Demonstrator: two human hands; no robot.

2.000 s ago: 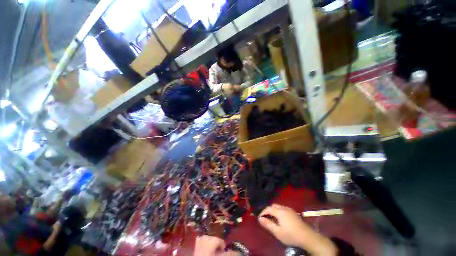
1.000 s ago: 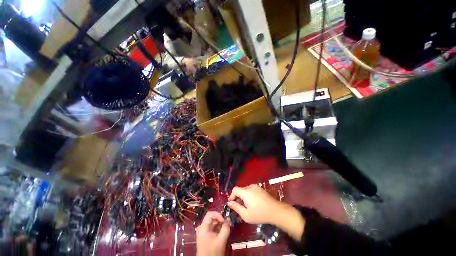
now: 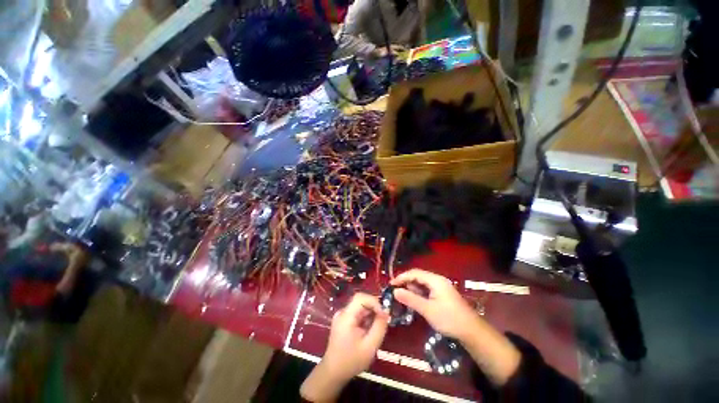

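Observation:
My left hand point(image 3: 355, 334) and my right hand point(image 3: 437, 303) meet over the red mat point(image 3: 331, 311). Between their fingertips they hold a small dark wired unit point(image 3: 389, 297), with thin reddish wires rising from it. Fingers hide part of the unit. The large tangled heap of wired units point(image 3: 315, 212) lies beyond and left of my hands. The pile of black pads point(image 3: 453, 208) lies beyond my right hand. An open tan carton point(image 3: 445, 161) holding more black pieces stands behind that pile.
A ring of shiny round beads point(image 3: 443, 353) is near my right wrist. A white box point(image 3: 587, 197) stands right, with a black screwdriver-like tool point(image 3: 611, 299) beside it. A desk fan point(image 3: 281, 51) is behind the heap. A person point(image 3: 366, 27) sits across; another point(image 3: 39, 279) is at left.
The camera view has shifted, bringing the fan and carton to different places. My hands, apart two seconds ago, are together at the small unit. The drink bottle is no longer seen clearly.

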